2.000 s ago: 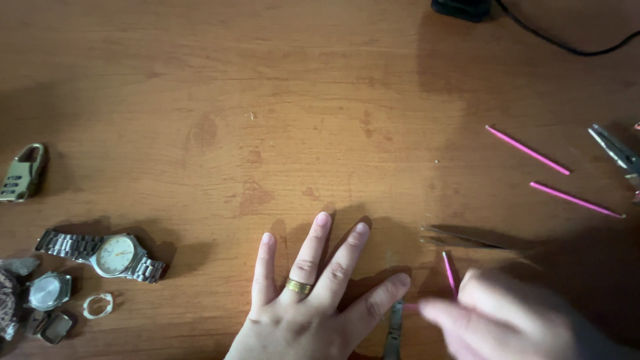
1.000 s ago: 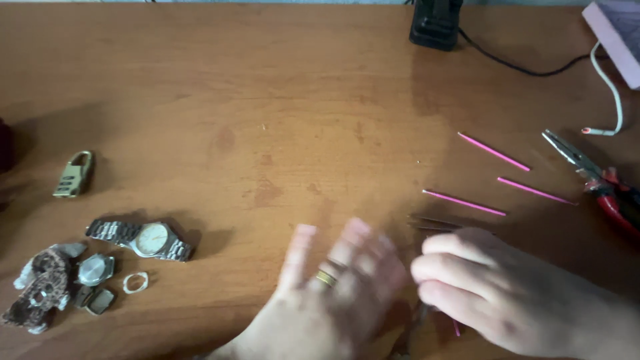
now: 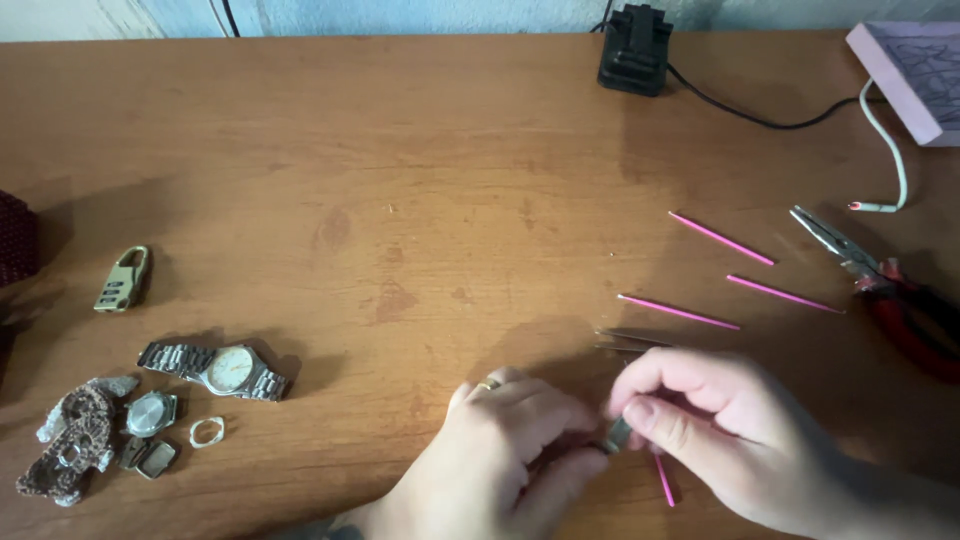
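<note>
My left hand (image 3: 517, 450), with a ring on one finger, and my right hand (image 3: 690, 427) meet low, right of centre. Between their fingertips is a small grey metal piece (image 3: 618, 435), mostly hidden; its kind is unclear. Metal tweezers (image 3: 634, 340) lie just beyond my right hand, partly covered by it. One pink thin stick (image 3: 664, 480) lies under and beside that hand. Further off are another pink stick (image 3: 679, 312) and two more. At the left lie a wristwatch with metal band (image 3: 229, 370), a watch case (image 3: 150, 413) and a pale ring-shaped part (image 3: 206, 432).
Pliers with red handles (image 3: 885, 277) lie at the right. A black power adapter (image 3: 636, 51) with its cable, a white cord (image 3: 892, 157) and a pinkish box (image 3: 900, 82) are at the back. A combination padlock (image 3: 122, 280) and a brown patterned cloth item (image 3: 73, 442) lie left.
My left hand, flat with spread fingers two seconds ago, is now curled beside my right hand at the small metal piece. A pink stick has appeared beyond the tweezers. The view now takes in the wall.
</note>
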